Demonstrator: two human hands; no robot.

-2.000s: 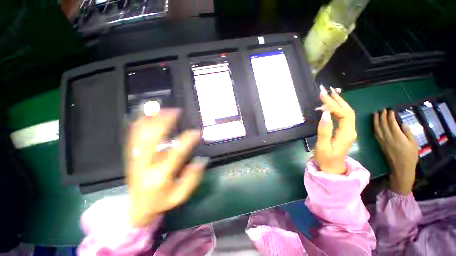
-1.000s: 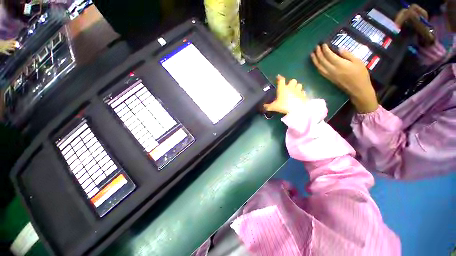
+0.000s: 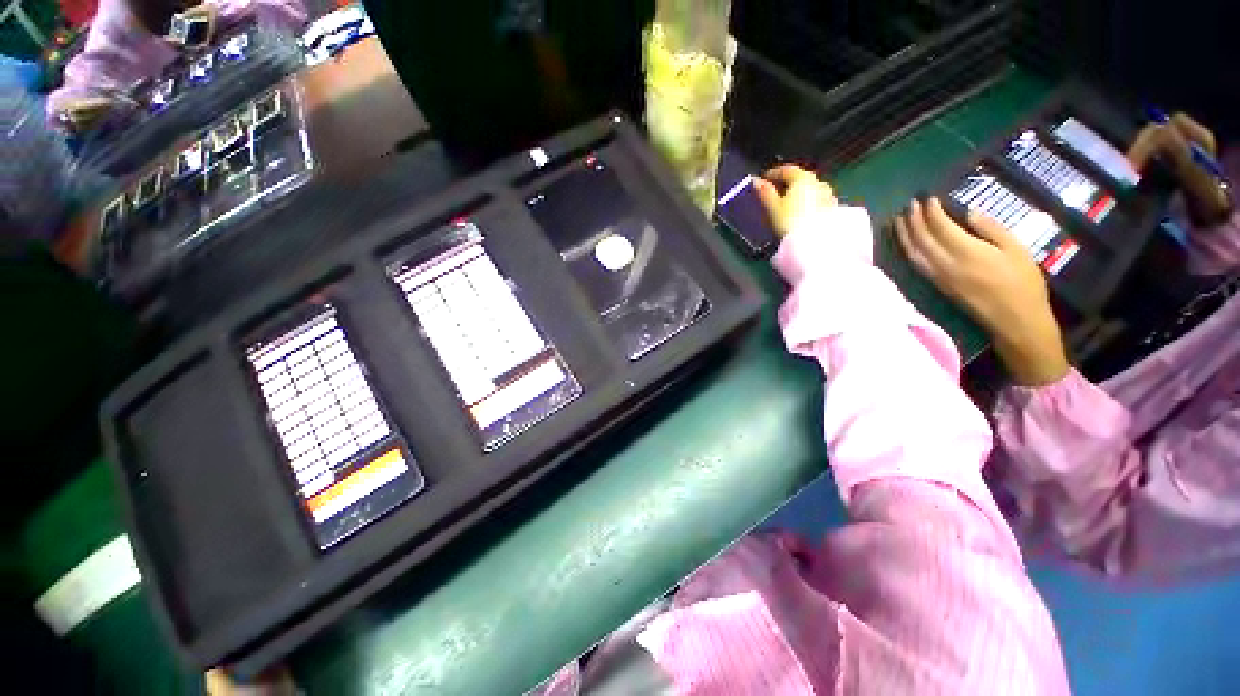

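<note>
A black phone tray point(image 3: 177, 524) lies tilted across the view; its leftmost recess is empty. Two phones show white list pages, the left phone point(image 3: 333, 422) with an orange bar and the middle phone point(image 3: 483, 333) beside it. The right phone point(image 3: 619, 258) has a dark screen with a bright round glare. My right hand point(image 3: 800, 199) has its fingers on the edge of a loose dark phone point(image 3: 745, 215) beyond the tray's right end. My left hand point(image 3: 249, 681) shows only in part at the tray's lower left corner, cut off by the bottom edge.
A yellowish taped post point(image 3: 687, 116) stands close behind the loose phone. At right, another worker's hand point(image 3: 986, 279) is at a second phone tray point(image 3: 1088, 252). A white strip point(image 3: 89, 585) lies at left. Clear gridded trays point(image 3: 204, 177) and another person are at upper left.
The right phone's screen has gone from white to dark. My right hand and the loose phone have moved towards the post. Part of my left hand has come into view at the bottom.
</note>
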